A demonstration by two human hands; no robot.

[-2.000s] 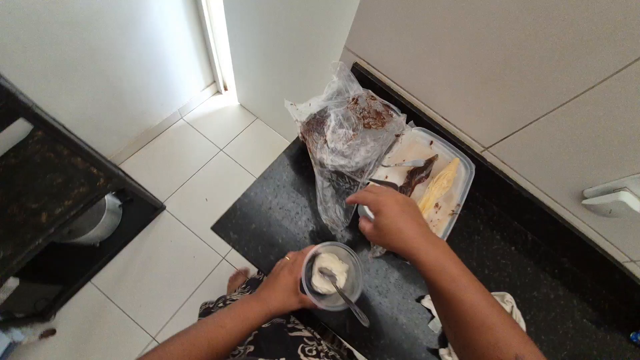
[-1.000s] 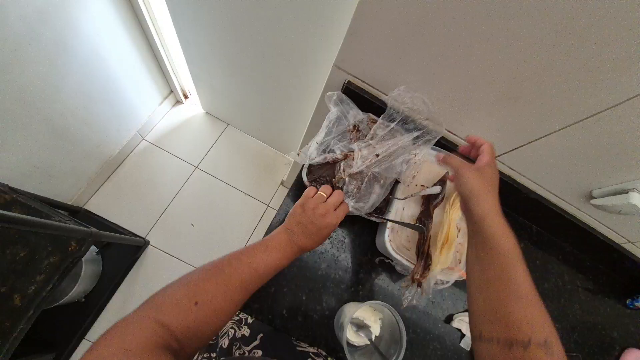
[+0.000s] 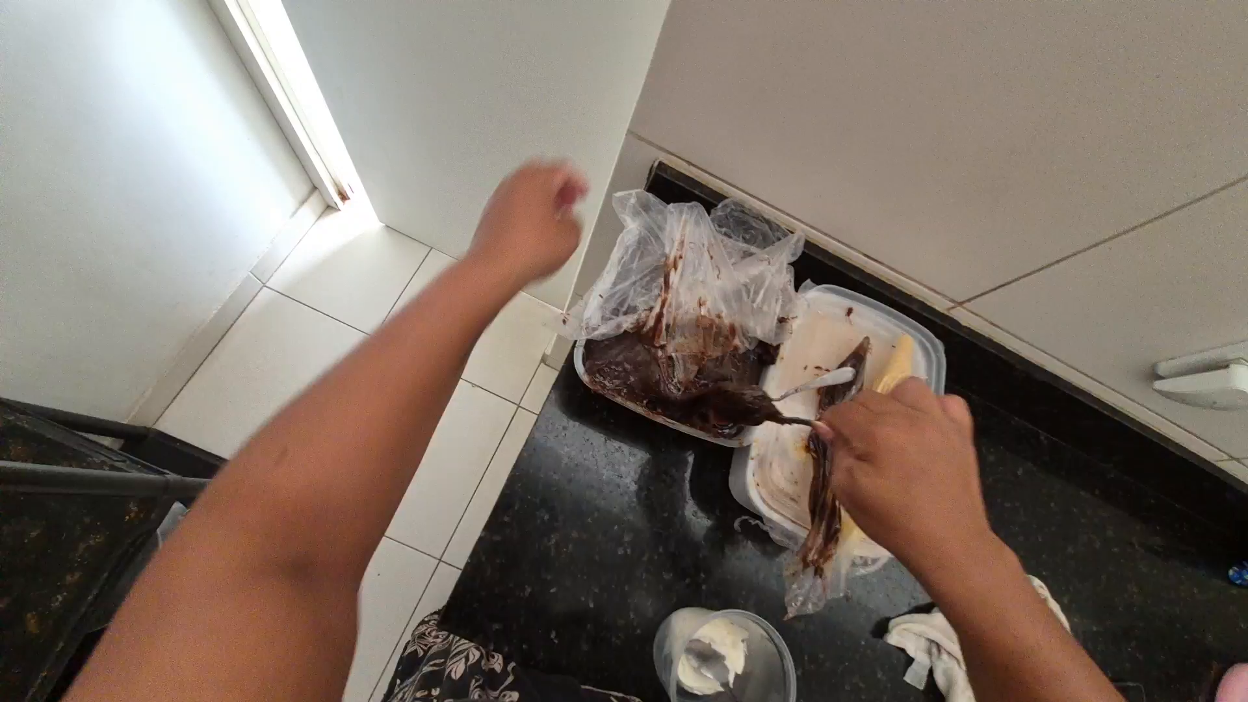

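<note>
A plastic container of dark chocolate-like mixture [image 3: 634, 375] stands on the dark counter, with a smeared clear plastic bag [image 3: 717, 278] folded back over its far part. My right hand [image 3: 907, 453] grips the handle of a spoon whose bowl lies in the dark mixture. Beneath that hand is a white plastic tub or lid [image 3: 780, 478] holding a brown-smeared piping bag [image 3: 827, 487], a yellow-filled one [image 3: 895, 363] and a pale utensil [image 3: 817, 382]. My left hand [image 3: 536, 219], blurred and holding nothing visible, is raised left of the bag. A clear cup with white cream [image 3: 717, 658] stands near the front.
A white cloth [image 3: 941, 639] lies on the black stone counter [image 3: 585, 517] at the lower right. The tiled wall [image 3: 926, 117] runs behind the containers. At the left are a white door [image 3: 458, 107] and a dark rack or appliance [image 3: 78, 526] above the tiled floor.
The plastic bag has been drawn back, exposing the dark mixture. My left hand has left the container and risen. My right hand has moved from the bag's edge to the spoon. Earlier, my left hand held the cream cup.
</note>
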